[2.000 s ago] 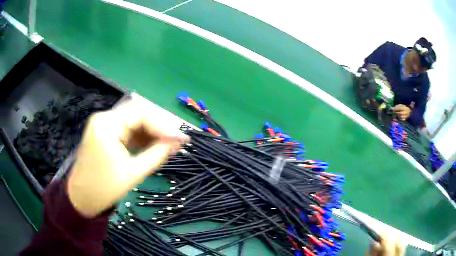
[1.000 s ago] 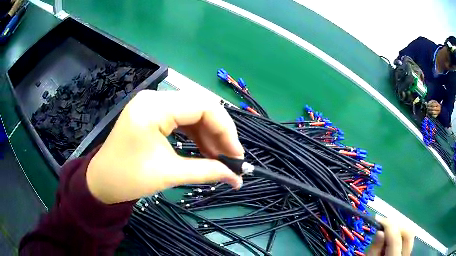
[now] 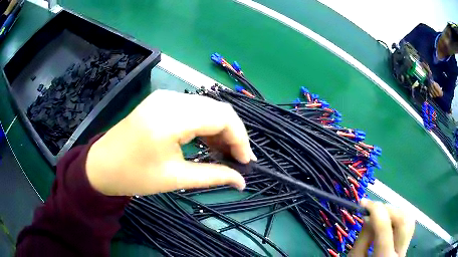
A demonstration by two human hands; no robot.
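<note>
My left hand (image 3: 165, 145), in a dark red sleeve, is at centre left. Its thumb and fingertips close on a short black sleeve piece (image 3: 242, 165) at the near end of a black cable lead (image 3: 306, 188). The silver end does not show there now. My right hand (image 3: 384, 228), at the lower right and cut off by the bottom edge, grips the same cable lead further along. The lead runs slanting between both hands, above the main cable pile (image 3: 296, 135). The pile's blue and red ends point right.
A black parts tray (image 3: 108, 118) with loose black pieces stands at left. A second cable pile (image 3: 176, 228) lies at the bottom. Pale metal edging (image 3: 186, 73) crosses the green bench. A person in dark blue (image 3: 427, 50) works at upper right beside blue-tipped cables.
The sleeve piece now covers the silver end seen a second ago. My right hand has come further into view and slightly left. Earlier, my left hand was nearer the tray, away from the cable.
</note>
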